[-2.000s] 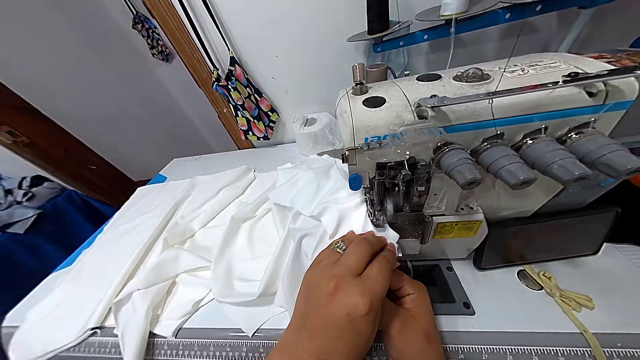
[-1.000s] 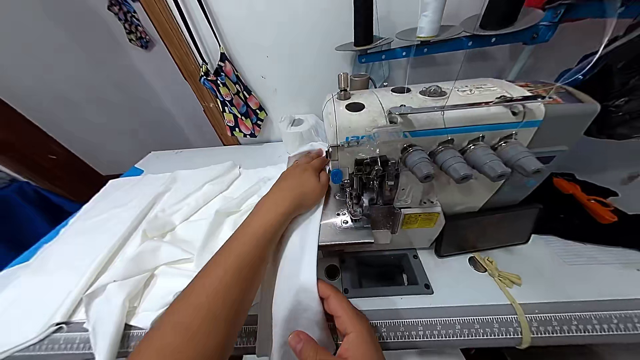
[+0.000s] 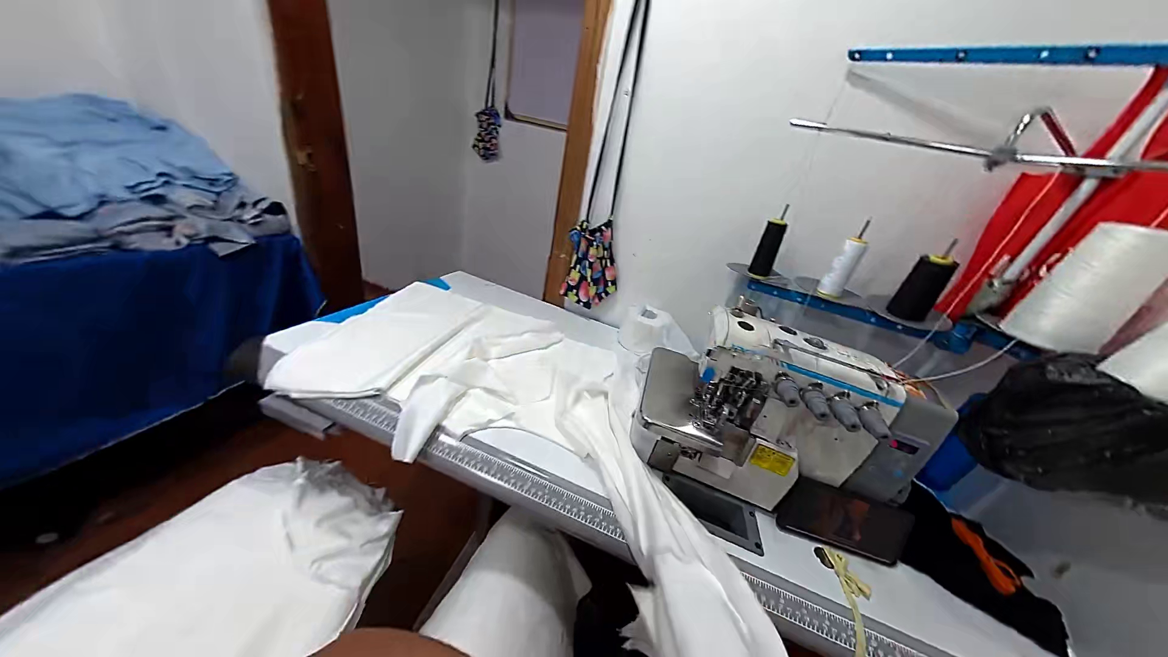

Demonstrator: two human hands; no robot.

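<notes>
Neither of my hands can be made out. A patch of bare skin shows at the bottom edge, too little of it to tell which body part. White fabric pieces [image 3: 511,383] lie spread over the left part of the sewing table, some folded flat. From them a long white strip [image 3: 639,493] runs past the left side of the overlock sewing machine [image 3: 803,365] and hangs over the front edge. The machine's metal cloth plate [image 3: 675,388] shows without fabric on it. More white cloth [image 3: 228,557] is at the lower left, below table height.
A dark phone [image 3: 844,518], a yellowish tied strip [image 3: 850,584] and orange-handled scissors [image 3: 985,557] on black cloth are right of the machine. Thread cones [image 3: 1086,287] stand behind. A printed measuring tape [image 3: 538,484] edges the table. Blue garments [image 3: 109,155] lie on a blue-covered surface at left.
The view has swung widely to the left. Both hands, earlier on the white fabric at the machine, are out of sight. The strip now hangs beside the machine over the table edge.
</notes>
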